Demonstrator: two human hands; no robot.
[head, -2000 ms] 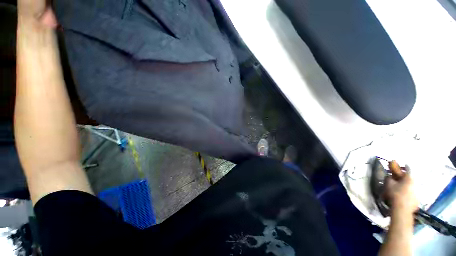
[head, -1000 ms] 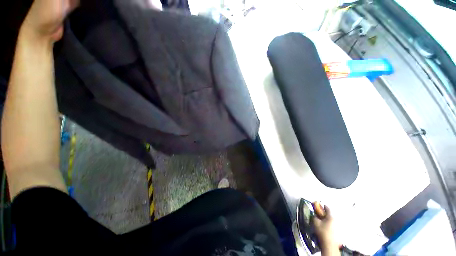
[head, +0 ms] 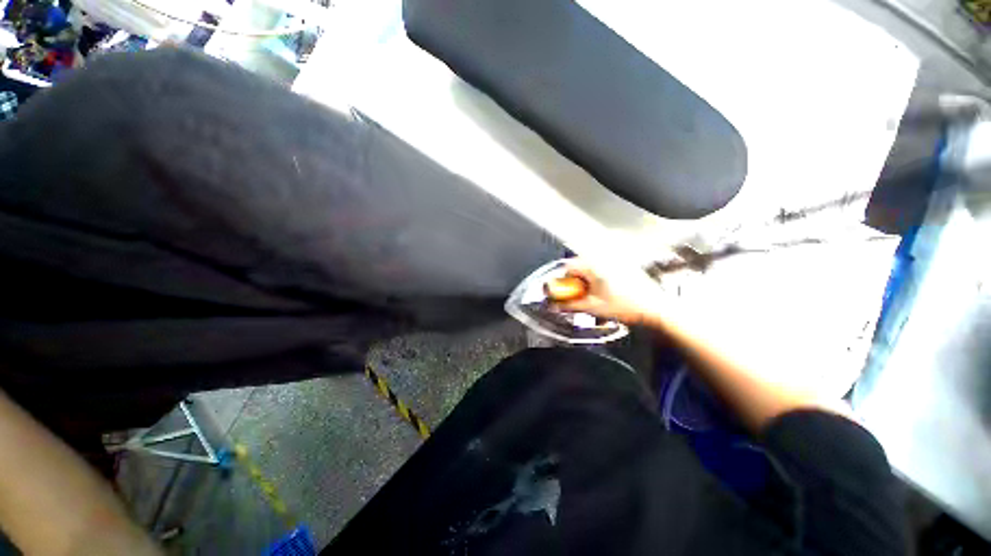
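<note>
A dark charcoal garment [head: 283, 196] hangs stretched from the left edge to the table's near edge, raised off the floor. My right hand [head: 598, 299] grips the orange-brown handle of the steam iron [head: 543, 315]. The iron's pale-rimmed plate is tilted, its tip at the garment's right end; whether it touches the cloth is unclear. My left forearm shows at the lower left, but my left hand is out of the picture.
The black padded pressing form [head: 609, 109] stands over the white table [head: 815, 119]. A dark cable [head: 695, 258] runs right from near the iron. A blue-edged surface is at the right. A blue basket [head: 291, 543] and yellow-black tape [head: 397, 402] are on the speckled floor.
The iron has moved from the table's right end to the garment's edge, held in my right hand. The garment is stretched out further left. My left hand has left the picture.
</note>
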